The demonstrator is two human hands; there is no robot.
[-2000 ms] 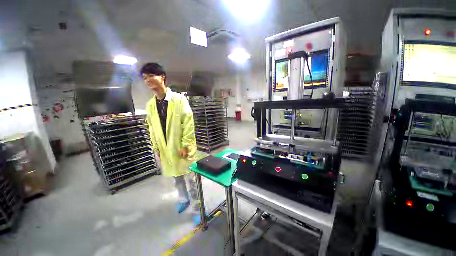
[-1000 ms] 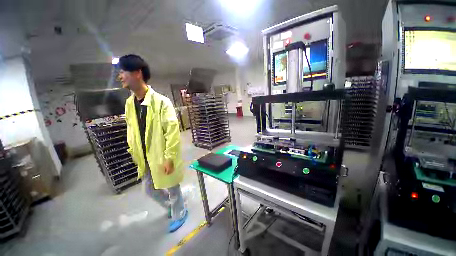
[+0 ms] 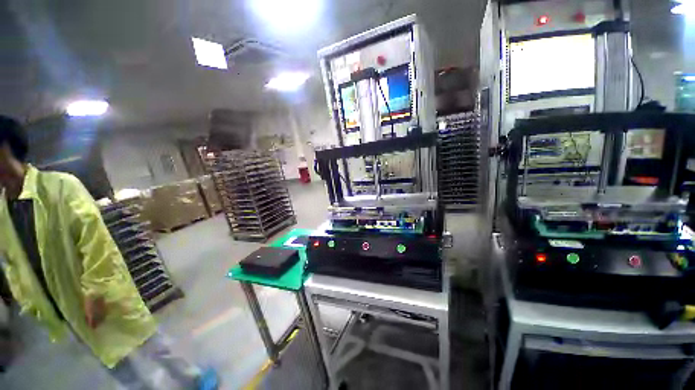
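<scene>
Neither of my hands is in view. A black test fixture (image 3: pixel 373 260) stands on a white metal-framed stand in front of me, with lit green and red buttons on its front edge. A circuit board (image 3: pixel 381 221) lies in it under the upper plate. A second test fixture (image 3: pixel 594 266) stands to the right, cut off by the picture's edge, with another board (image 3: pixel 587 225) in it. A flat dark block (image 3: pixel 269 261) lies on the green side table (image 3: pixel 293 279) at the left of the first fixture.
A person in a yellow coat (image 3: pixel 72 259) is at the left edge. Board racks (image 3: pixel 251 194) stand behind the side table. Grey test cabinets with screens (image 3: pixel 552 67) stand behind the fixtures. Cartons (image 3: pixel 174 206) are at the back left. A yellow line marks the floor.
The view has turned right, so the fixtures sit further left and more of the second one shows. The person in yellow has come closer and is at the left edge.
</scene>
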